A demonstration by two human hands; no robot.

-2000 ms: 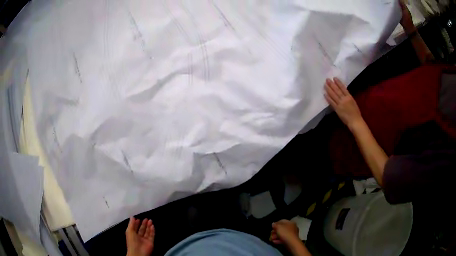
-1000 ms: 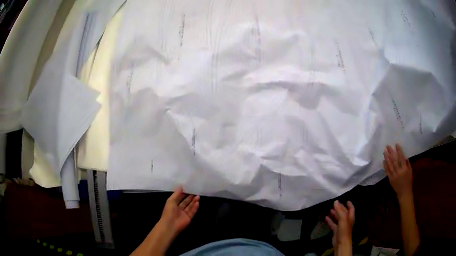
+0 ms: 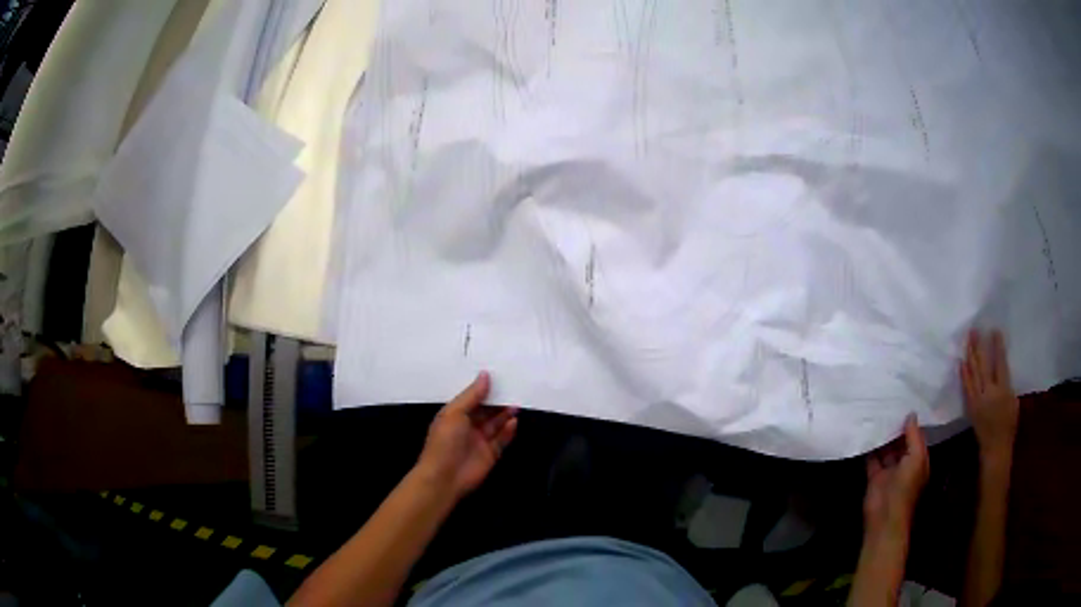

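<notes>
A very large white marker paper point(image 3: 711, 273) with fine printed lines fills the middle and right of the view. It is wrinkled, most of all at lower right. My left hand point(image 3: 466, 445) is palm up with fingers half bent and apart, its thumb tip at the paper's near edge. My right hand point(image 3: 896, 477) is at the near edge further right, thumb against the paper; whether its fingers pinch the edge is unclear.
Another person's hand point(image 3: 991, 389) lies flat on the paper beside my right hand. Cream sheets point(image 3: 290, 267), a folded pale grey-white sheet point(image 3: 196, 196) and a hanging grey strip point(image 3: 274, 439) are at left. Yellow-black floor tape point(image 3: 231, 542) shows below.
The view has swung left, so the paper and hands appear further right. Both my hands have come up to the paper's near edge. The other person's hand stays on the paper.
</notes>
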